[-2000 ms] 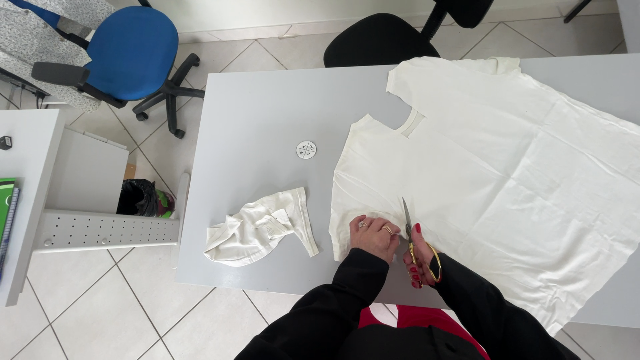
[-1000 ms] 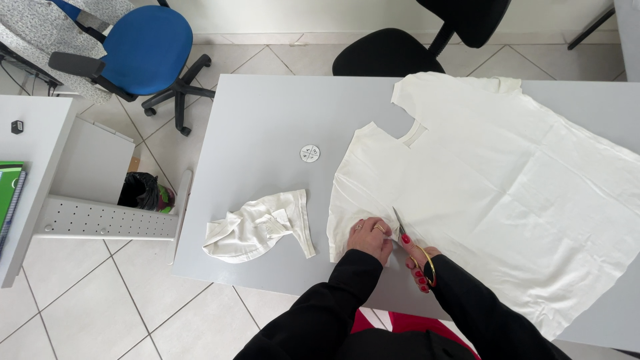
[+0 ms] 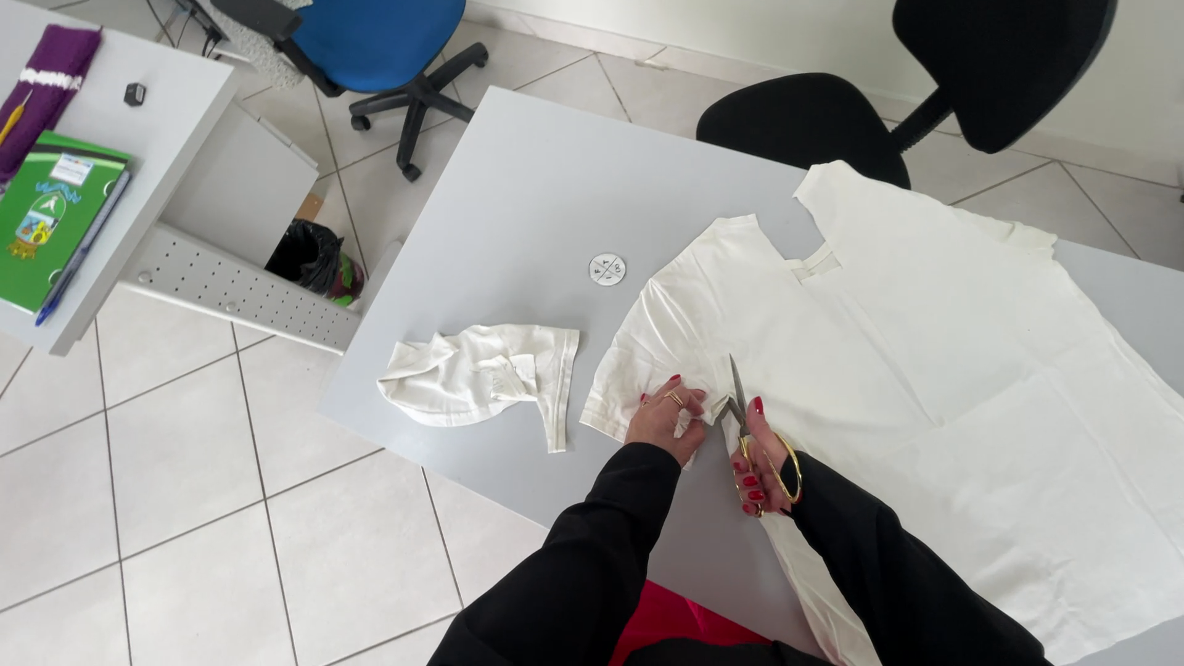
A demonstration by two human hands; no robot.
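Observation:
A white fabric T-shirt (image 3: 888, 342) lies spread on the grey table. My right hand (image 3: 763, 462) holds gold-handled scissors (image 3: 737, 393), whose parted blades sit at the cloth where the sleeve meets the body. Just left of the blades, my left hand (image 3: 668, 421) grips the cloth near the sleeve's lower edge. A separate crumpled piece of white cloth (image 3: 472, 375) with a hemmed strip lies to the left. Above it is a small round white disc (image 3: 607, 269) with dark marks.
The grey table (image 3: 518, 185) has its left edge beside a perforated metal desk panel (image 3: 240, 287). On the desk are a green notebook (image 3: 55, 222), a pen and a purple cloth (image 3: 60, 69). A blue chair (image 3: 379, 37), a black chair (image 3: 795, 120) and a lined bin (image 3: 310, 254) stand around.
The view has turned and shifted toward the left desk. The scissors' blades, closer together a second ago, now stand apart at the cloth. My left hand stays on the sleeve.

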